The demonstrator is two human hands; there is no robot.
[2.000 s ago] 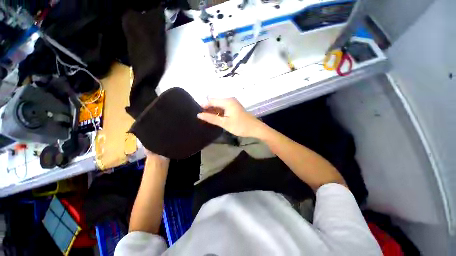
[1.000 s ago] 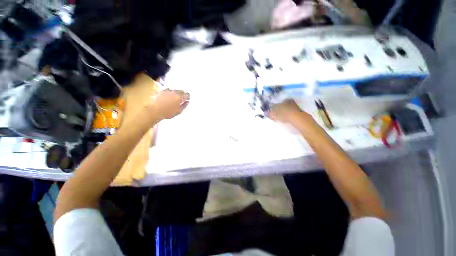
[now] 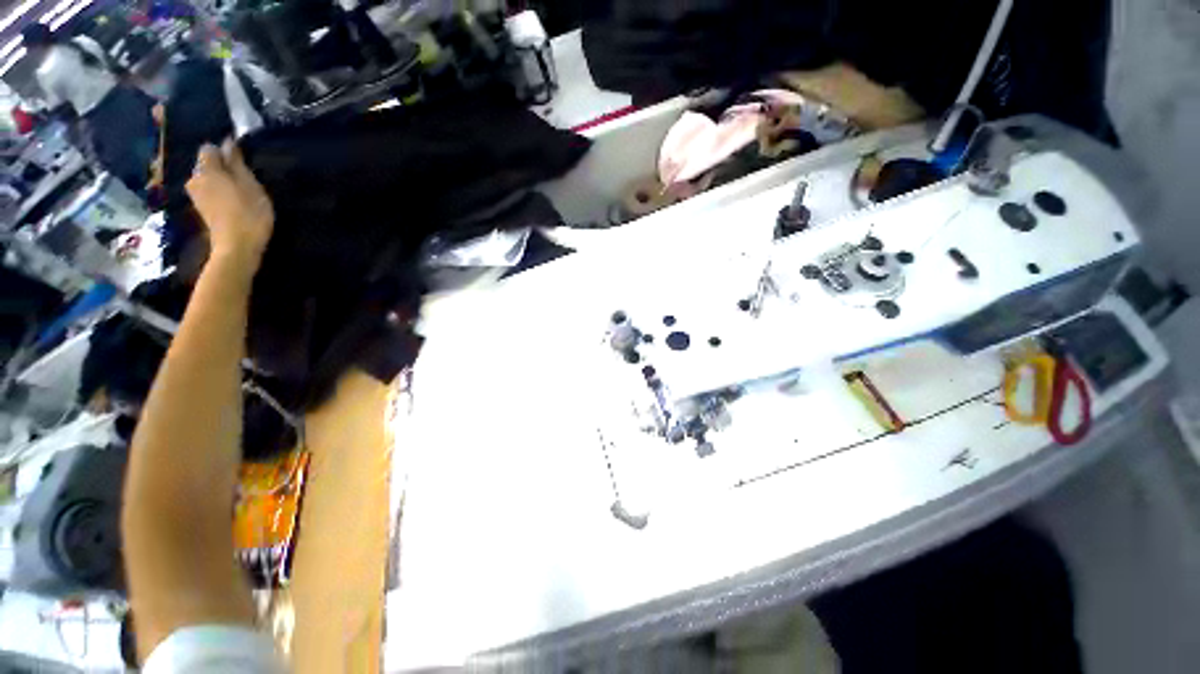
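Note:
My left hand [image 3: 233, 200] is raised at the upper left, at the left edge of a pile of dark cloth [image 3: 395, 165]. Its fingers point away from me; whether they grip the cloth is not clear. My right hand is out of the picture. The white sewing machine [image 3: 842, 283] stands on the white table [image 3: 526, 527]. Its presser foot and needle area [image 3: 684, 419] have no cloth under them.
Yellow-green snips [image 3: 874, 402] and yellow-and-red scissors [image 3: 1049, 392] lie right of the needle area. Tan cardboard [image 3: 340, 527] and a grey motor housing [image 3: 69, 520] are at left. Pink-white cloth [image 3: 724, 138] lies behind the machine. People [image 3: 79, 79] are far back left.
The view has swung up and left. My left hand has gone from the table to the dark pile, and my right hand has left the picture. The dark piece held earlier is not in the visible hand.

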